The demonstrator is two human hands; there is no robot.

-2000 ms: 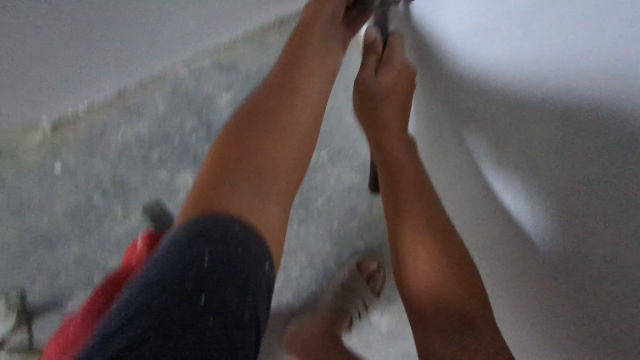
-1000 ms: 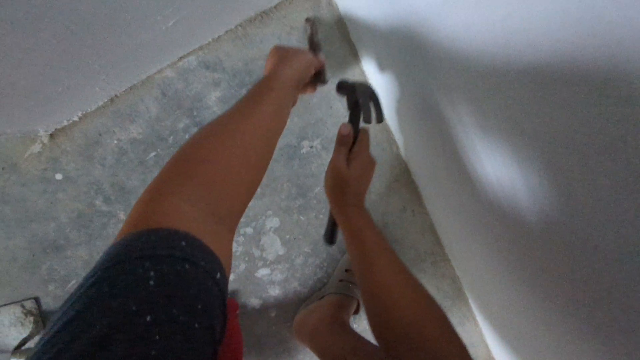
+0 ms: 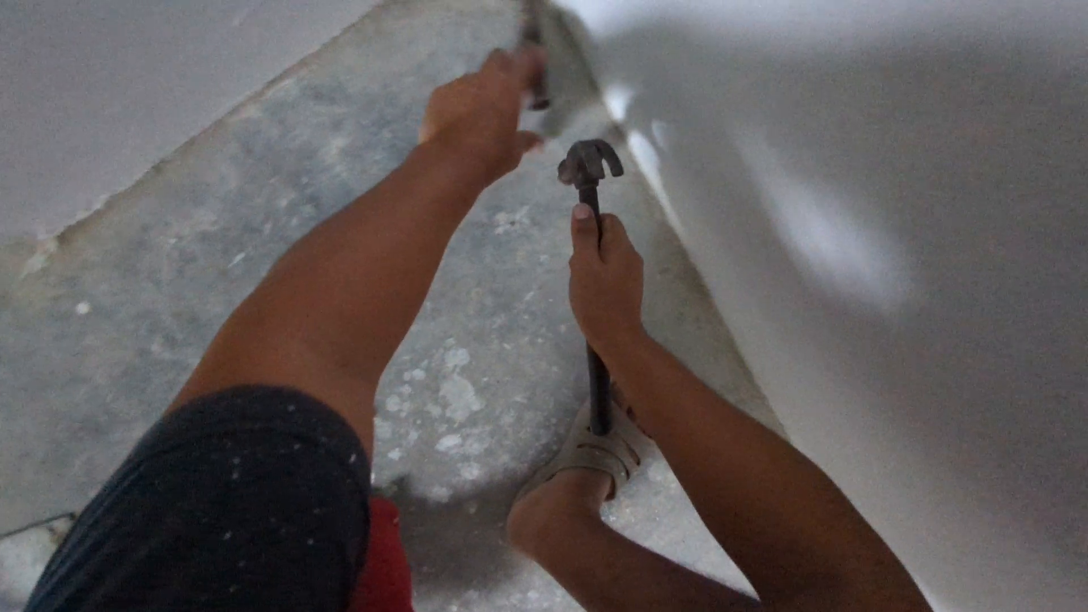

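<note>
In the head view, my right hand (image 3: 605, 276) grips the dark handle of a claw hammer (image 3: 588, 163), its thumb laid along the handle. The hammer head points up the view, and the handle's butt end is over the sandaled foot. My left hand (image 3: 480, 115) is further up, near the corner of the walls. Its blurred fingers are at a dark metal rod-like tool, perhaps a chisel (image 3: 534, 38), while the thumb sticks out apart from it. The tool's far end runs out of the top of the view.
A white wall (image 3: 892, 255) rises close on the right, another wall (image 3: 170, 76) at upper left. The rough concrete floor (image 3: 297, 153) bears pale splashes. A foot in a beige sandal (image 3: 586, 450) stands below the hammer. Something red (image 3: 382, 561) shows beside the dark-clothed knee.
The hands were close together at the top edge two seconds ago and are now apart. My left thumb has come away from the rod-like tool. The hammer stays in my right hand.
</note>
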